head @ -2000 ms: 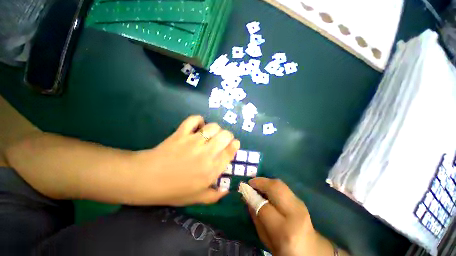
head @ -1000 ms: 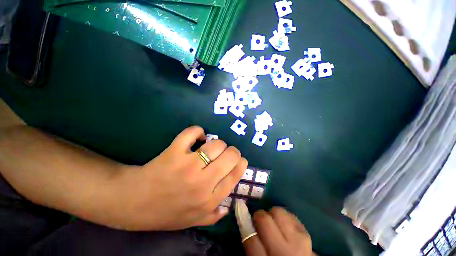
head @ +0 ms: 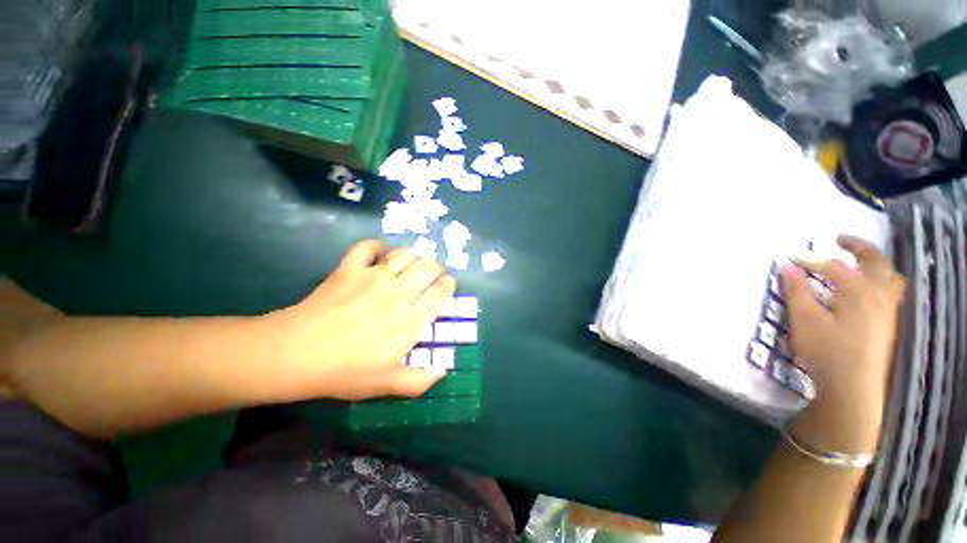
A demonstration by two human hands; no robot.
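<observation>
My left hand (head: 371,323) lies over the green board (head: 445,398) and holds it down on the dark green mat. Rows of white adhesive squares (head: 456,331) with dark edges show beside its fingers; part of the board is hidden under the hand. My right hand (head: 848,318) is at the stack of sticker sheets (head: 700,244) on the right, its fingers over the grid of dark-edged squares (head: 772,329). Its fingertips are blurred, so I cannot tell whether they grip a square.
Loose backing pieces (head: 424,186) lie scattered beyond the board. A stack of green panels (head: 286,64) stands upper left, a black phone (head: 85,149) left of it. A perforated sheet (head: 573,53), clear plastic bag (head: 838,58), black ring-like roll (head: 903,143) and grey strips (head: 933,350) also show.
My right hand has moved from the board to the sticker sheets on the right. My left hand remains on the board. The view has shifted to the right.
</observation>
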